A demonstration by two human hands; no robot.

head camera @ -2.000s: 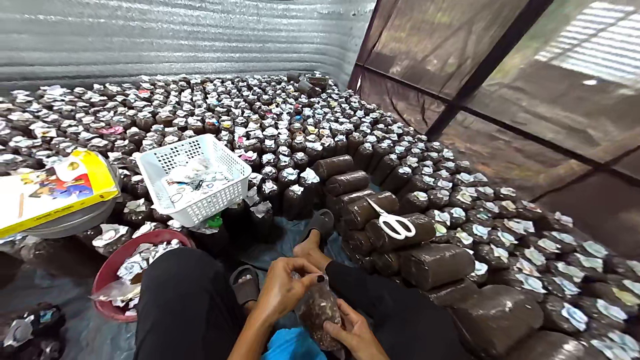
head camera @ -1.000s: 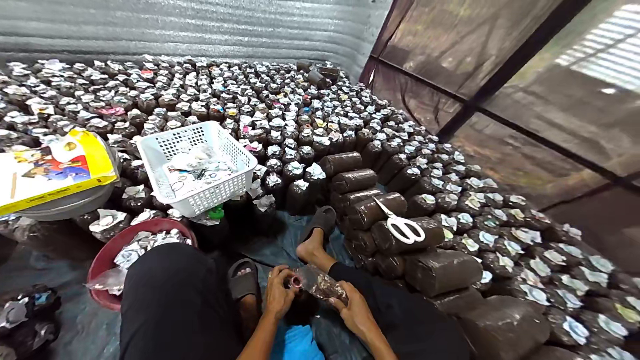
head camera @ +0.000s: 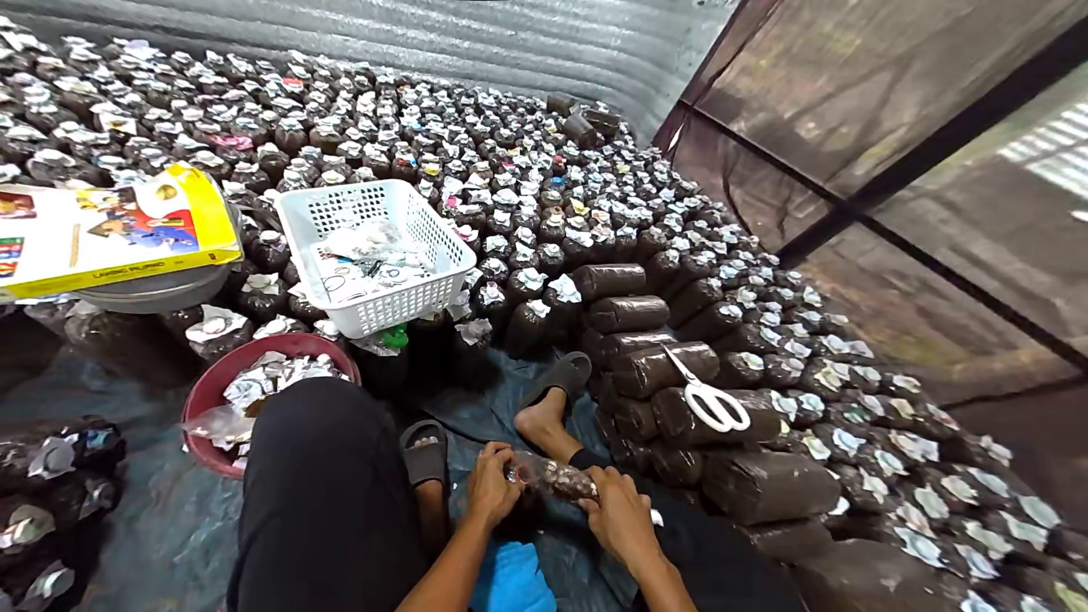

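A small clear plastic bag with brown and pale grainy matter (head camera: 568,481) lies on its side between my hands, above the gap between my legs. My left hand (head camera: 495,486) grips its open-looking mouth end, where a reddish ring shows. My right hand (head camera: 619,514) holds the other, filled end. White-handled scissors (head camera: 714,406) lie on the stacked dark filled bags (head camera: 633,314) to the right. A blue cloth or bag (head camera: 512,578) is below my hands.
A white plastic basket (head camera: 399,319) with small items stands left of centre. A red basin (head camera: 204,399) holds torn paper. A yellow-edged box or book (head camera: 127,225) rests on a grey round lid (head camera: 161,291). Rows of paper-capped substrate bags (head camera: 510,200) fill the floor; a dark tarp (head camera: 178,518) lies beneath.
The small bag has gone from upright, two seconds ago, to lying sideways between my hands. My right hand has moved to its far end.
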